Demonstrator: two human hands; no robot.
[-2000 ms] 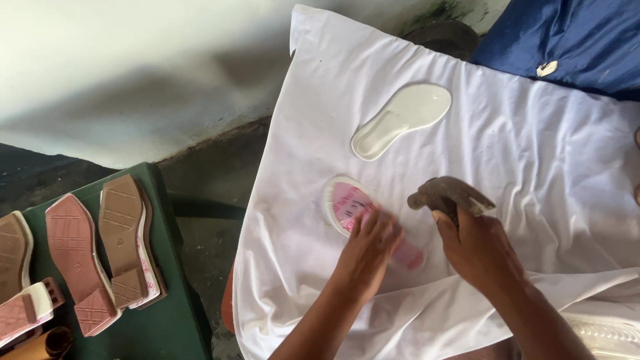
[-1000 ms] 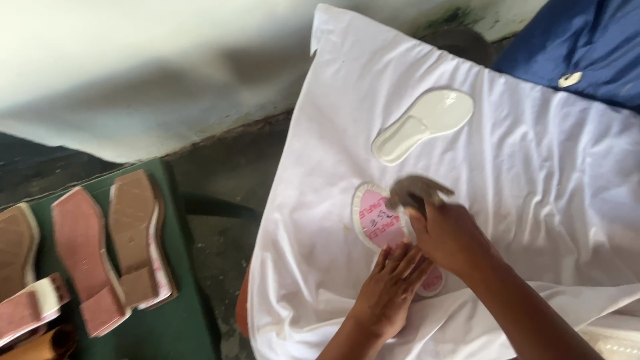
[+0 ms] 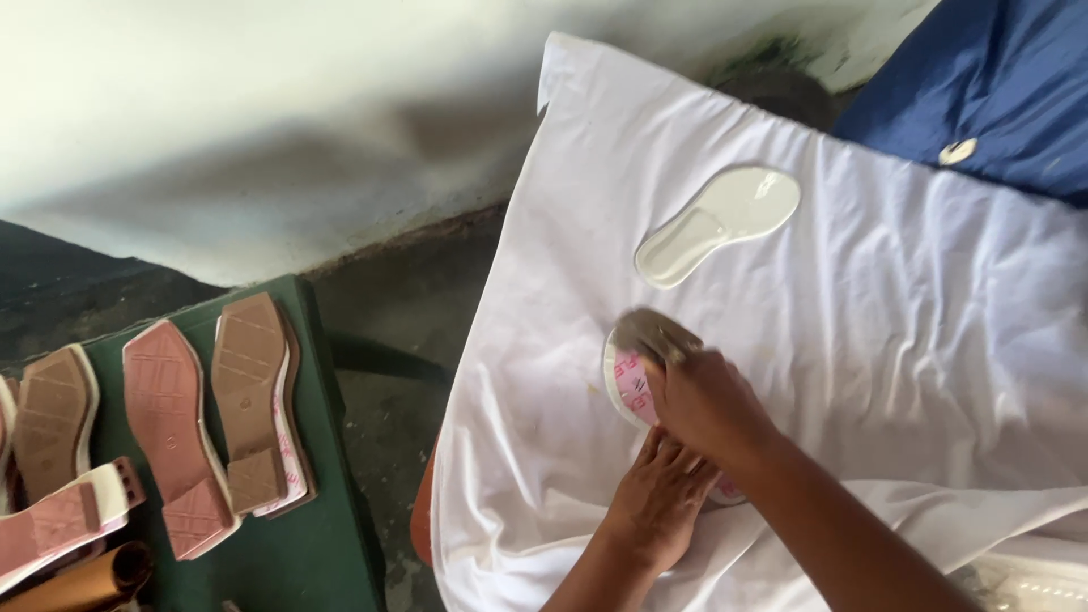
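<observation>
A pink insole with a white rim (image 3: 631, 382) and printed marks lies on the white cloth (image 3: 544, 340). My left hand (image 3: 665, 493) rests on its lower part, fingers pressing it down. My right hand (image 3: 710, 404) grips a hammer, whose blurred metal head (image 3: 653, 333) is over the insole's upper end; its handle is hidden by the hand. Farther up on the cloth lies a glossy white insole (image 3: 718, 225), apart from both hands.
At the left, a green table (image 3: 319, 476) holds several brown and pink shoe soles, such as a pink one (image 3: 170, 433), and a rolled brown sheet (image 3: 93, 582). Blue fabric (image 3: 977, 93) lies at the upper right. A pale wall (image 3: 255, 127) rises behind.
The hammer in my right hand has moved from right of the pink insole to over its upper end. My left hand has slid lower on the insole. The view has shifted a little.
</observation>
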